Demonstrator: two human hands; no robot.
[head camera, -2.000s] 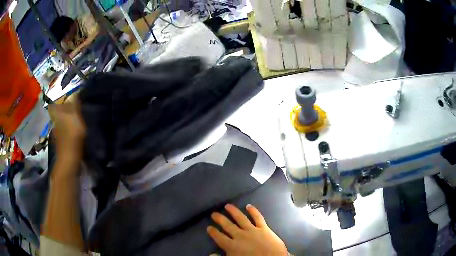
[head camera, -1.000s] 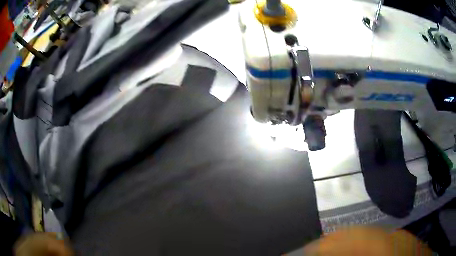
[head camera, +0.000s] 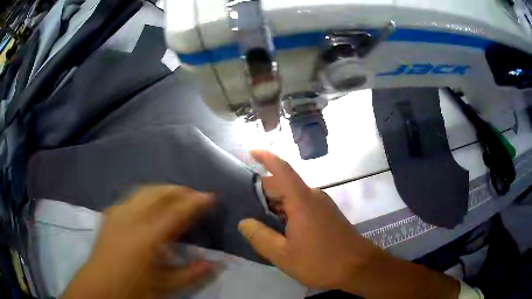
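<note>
The dark grey fabric panel lies left of and in front of the needle area, with an edge running down towards my right hand. A pale grey panel shows at the lower left and under my hands. My right hand pinches the dark panel's edge between thumb and fingers, just below the needle area. My left hand is blurred over the panels; its hold is unclear. The white machine head is above, with a dark guard hanging beside the foot. Glare hides the needle point.
A curved dark pattern piece with a small black label lies right of the needle. Black-handled scissors and a green-handled tool lie beyond it. A ruler strip runs along the table's front edge. Layered grey cloth lies at the upper left.
Both hands have come from the bottom edge onto the cloth. The dark panel's near part is folded or shifted, showing pale cloth below. The view has moved closer to the machine head.
</note>
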